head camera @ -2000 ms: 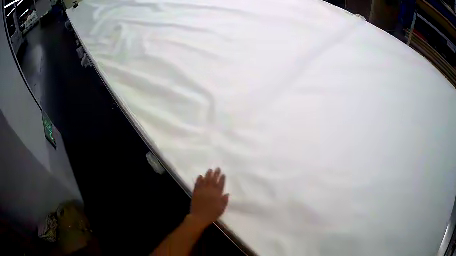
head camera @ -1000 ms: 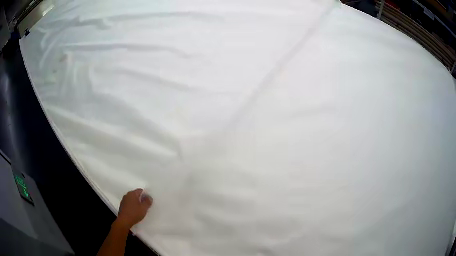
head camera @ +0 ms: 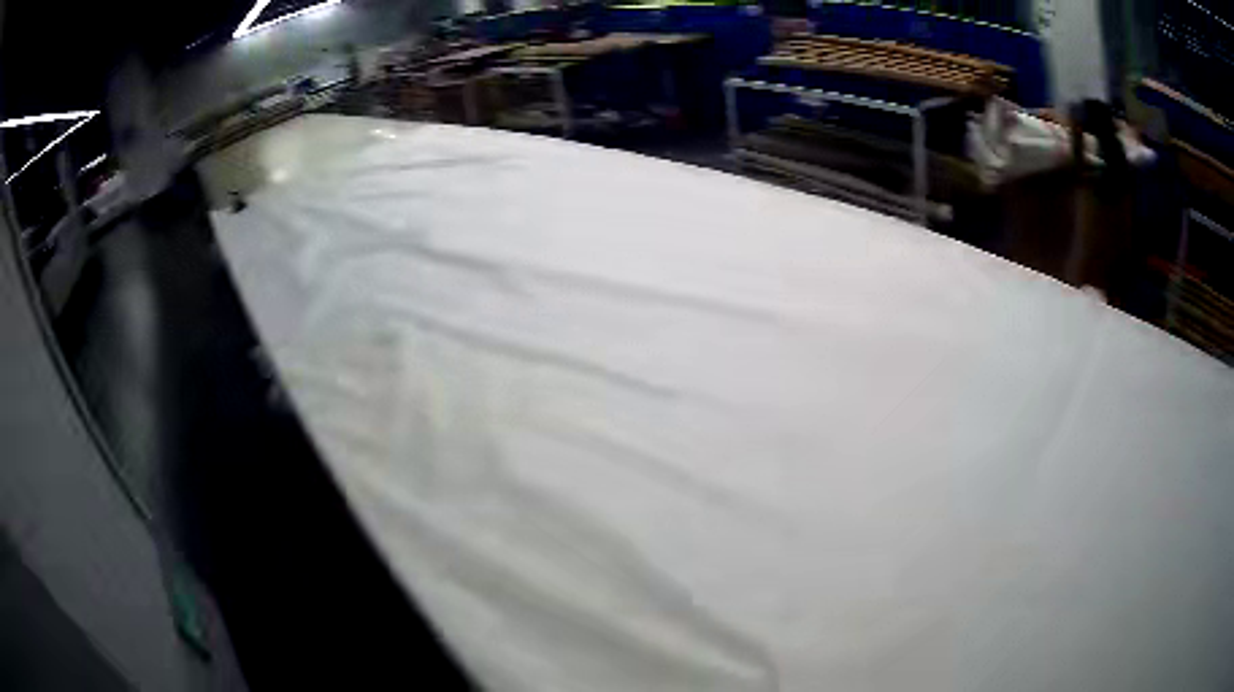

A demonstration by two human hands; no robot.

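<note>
A white fabric sheet (head camera: 812, 406) covers the long table in front of me and runs away to the upper left. Creases and folds run across its left part; the right part looks smoother. The near left edge of the sheet runs along a dark gap. The frame is blurred. Neither my left hand nor my right hand is in the picture.
A grey machine panel (head camera: 68, 500) stands at the left beyond the dark gap. Behind the table are metal racks (head camera: 826, 95) with stacked boards and a brown box or bin (head camera: 1049, 223) with a white bundle (head camera: 1022, 142) on top.
The view has lifted and shows more of the far workshop. The hand that was on the sheet near its left edge, last closed on something small and pale, has left the picture.
</note>
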